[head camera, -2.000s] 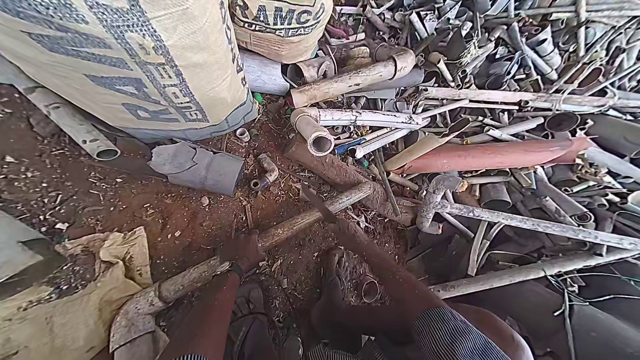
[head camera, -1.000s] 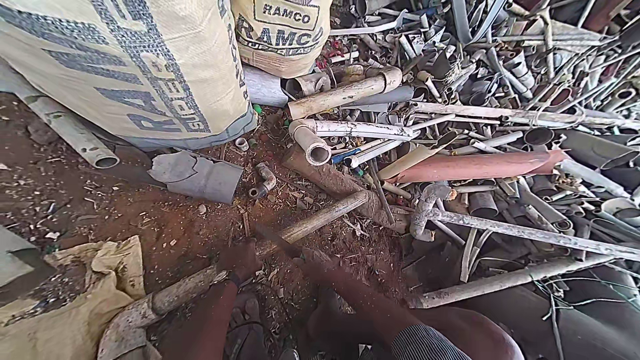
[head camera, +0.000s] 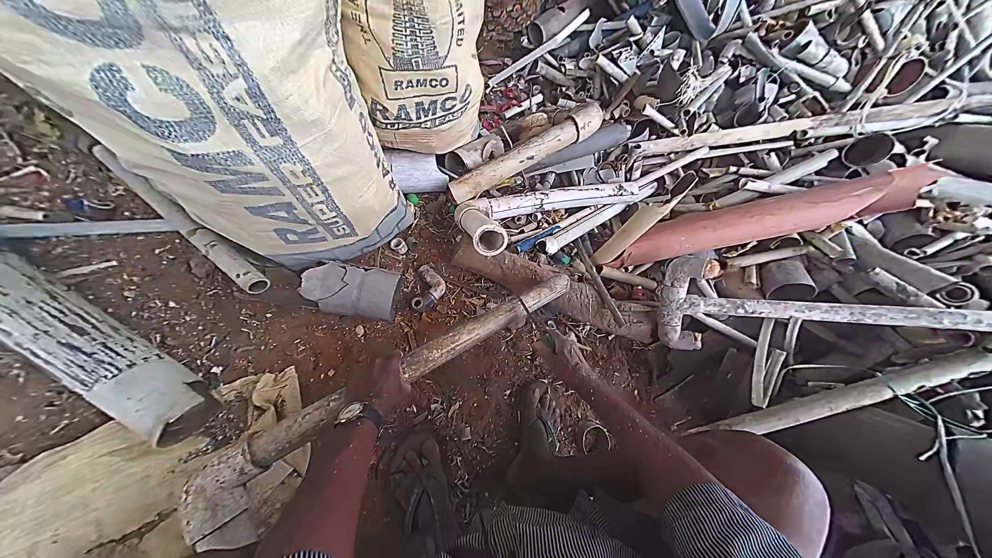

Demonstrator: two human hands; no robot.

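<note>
My left hand [head camera: 386,385] is closed around a dirty plastic pipe [head camera: 473,332] that lies slanting over the soil, with an elbow fitting [head camera: 221,496] at its lower left end. The pipe's far end rests by a brown, soil-covered pipe [head camera: 504,267]. My right hand [head camera: 559,350] is beside the far end, closed on a thin, dark, blade-like tool [head camera: 528,308]; a bit of green shows at the fingers. The tool's blade is seen narrowly and its exact kind is unclear. A small elbow fitting [head camera: 430,288] and a broken grey pipe piece [head camera: 353,291] lie beyond the pipe.
Two woven Ramco sacks [head camera: 256,116] [head camera: 418,70] stand at the upper left. Scrap pipes, with a reddish pipe [head camera: 759,221] among them, are heaped at the right. A wide grey pipe [head camera: 101,349] and a yellowish sheet [head camera: 85,488] lie at left. My feet are below.
My right hand with the blade-like tool moved down and left along the pipe, then back up to its far end. My left hand stays closed on the pipe.
</note>
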